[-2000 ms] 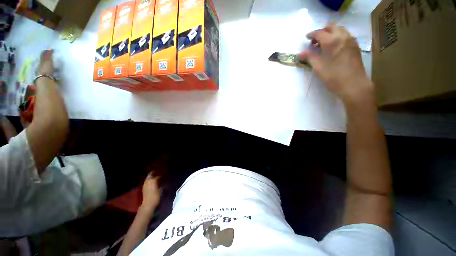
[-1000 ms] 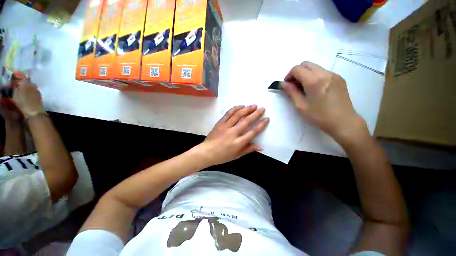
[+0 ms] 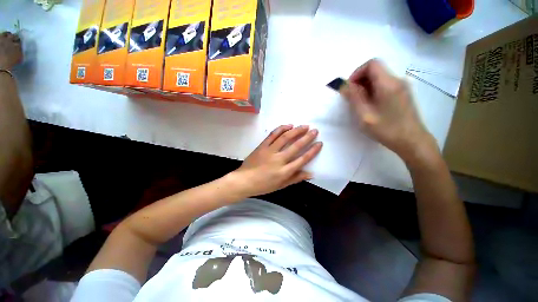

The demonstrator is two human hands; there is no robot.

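A white sheet (image 3: 330,147) lies at the table's front edge, blending with the tabletop. My left hand (image 3: 280,158) rests flat on it, fingers spread, holding nothing. My right hand (image 3: 377,103), slightly blurred, pinches a small dark blade (image 3: 337,84) above the sheet, its black tip pointing left. The rest of the blade is hidden by the fingers. Whether the tip touches the sheet I cannot tell. Several orange and black retail boxes (image 3: 186,74) stand in a row to the left of my hands.
A brown carton (image 3: 498,112) with black print stands at the right edge. A blue and red-orange tape dispenser (image 3: 433,15) is at the back right. A paper with dark lines (image 3: 436,74) lies beside the carton. Another person's arm (image 3: 12,130) is at the far left.
My left hand came onto the sheet and stays there. My right hand came nearer the sheet's middle, then moved slightly up. The neighbour's arm shifted left.
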